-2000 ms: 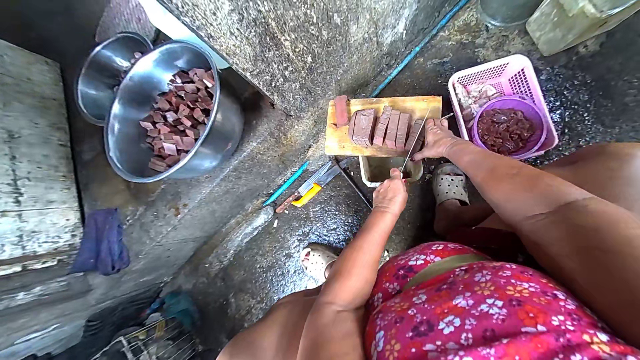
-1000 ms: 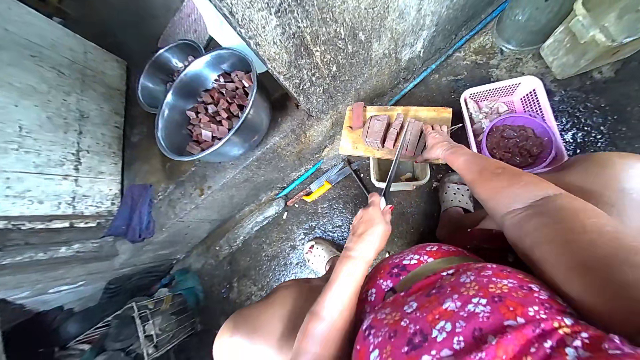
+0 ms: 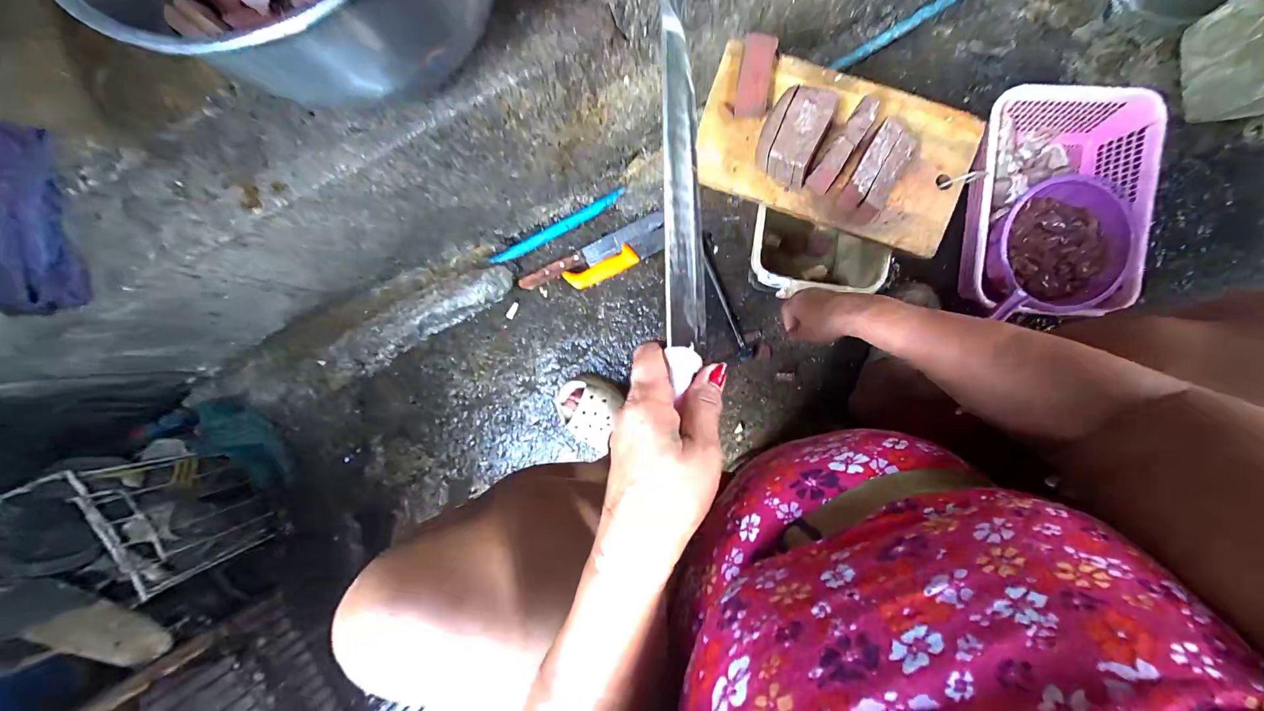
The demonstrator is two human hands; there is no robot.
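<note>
My left hand grips the white handle of a long knife, its blade pointing away, left of a wooden cutting board. On the board lie several reddish-brown blocks, perhaps meat or congealed blood, cut into thick slices; one narrow piece is apart at the left end. My right hand is low at the front rim of a white plastic tub, its fingers bent and partly hidden; whether it grips the rim is unclear. The tub sits partly beneath the board, with liquid and pieces inside.
Right of the board, a pink basket holds pale pieces and a purple strainer of dark red pieces. Knives with brown and yellow handles lie on wet concrete. A metal basin stands upper left, a wire rack lower left.
My left hand has drawn the knife away from the blocks, leftward off the board. My right hand has let go of the blocks and come down to the tub. The view has shifted and turned.
</note>
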